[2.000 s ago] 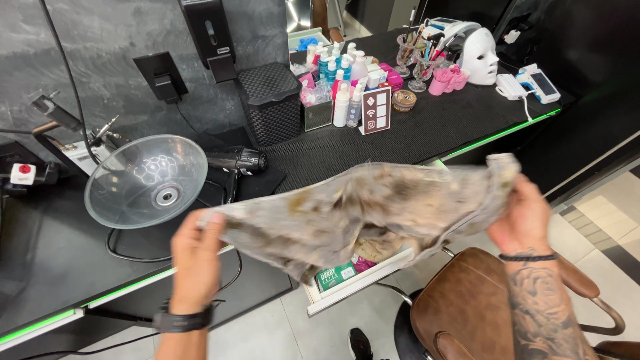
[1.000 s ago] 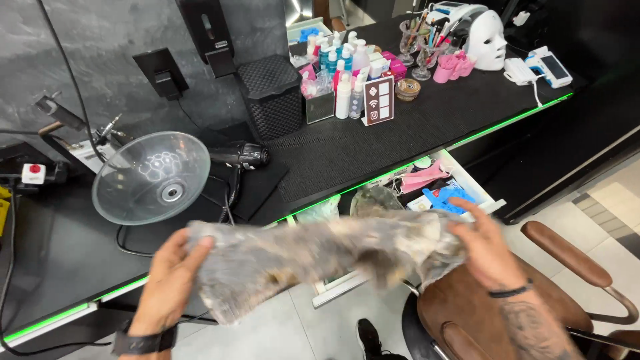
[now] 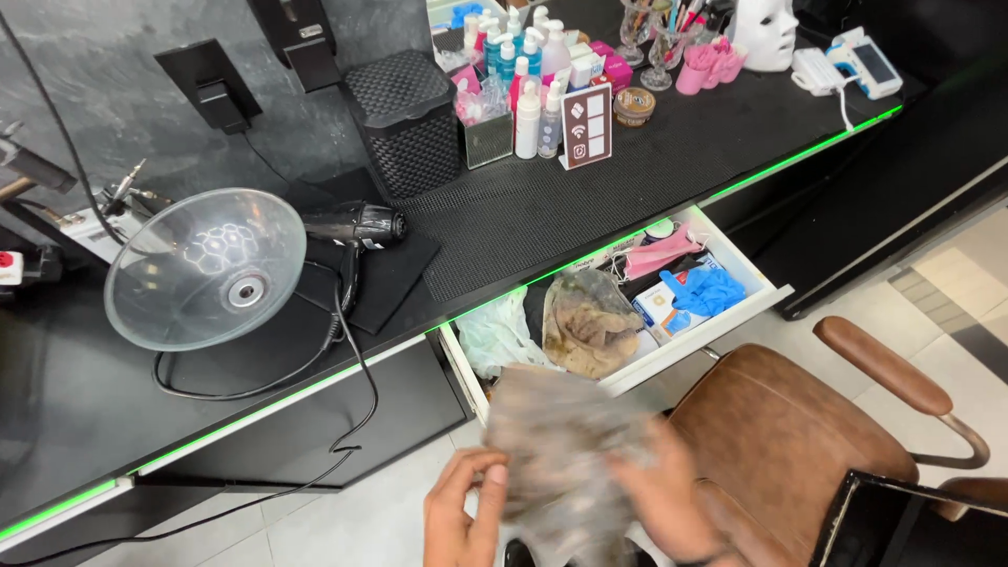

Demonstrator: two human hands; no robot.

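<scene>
A stained, greyish translucent cloth or sheet (image 3: 563,465) hangs bunched between my hands, blurred by motion. My left hand (image 3: 468,500) is at its left edge, thumb and fingers curled against it. On its right side, my right hand (image 3: 665,488) grips it, also blurred. Just beyond stands the open white drawer (image 3: 693,329). Inside it lie a pale green plastic bag (image 3: 496,335), a similar stained, crumpled piece (image 3: 591,323), a box (image 3: 669,307) with blue disposable gloves (image 3: 709,291), and a pink face mask (image 3: 661,252).
Left on the black counter (image 3: 378,315) are a glass bowl (image 3: 205,268) and a hair dryer (image 3: 358,224) with its cord. Farther back stand a black woven bin (image 3: 405,126), pump bottles (image 3: 528,118) and a white mask (image 3: 764,35). A brown chair (image 3: 787,417) stands right of the drawer.
The cloth was stretched wide between my hands; now it is gathered into a narrower bundle and my hands are closer together. The view has shifted.
</scene>
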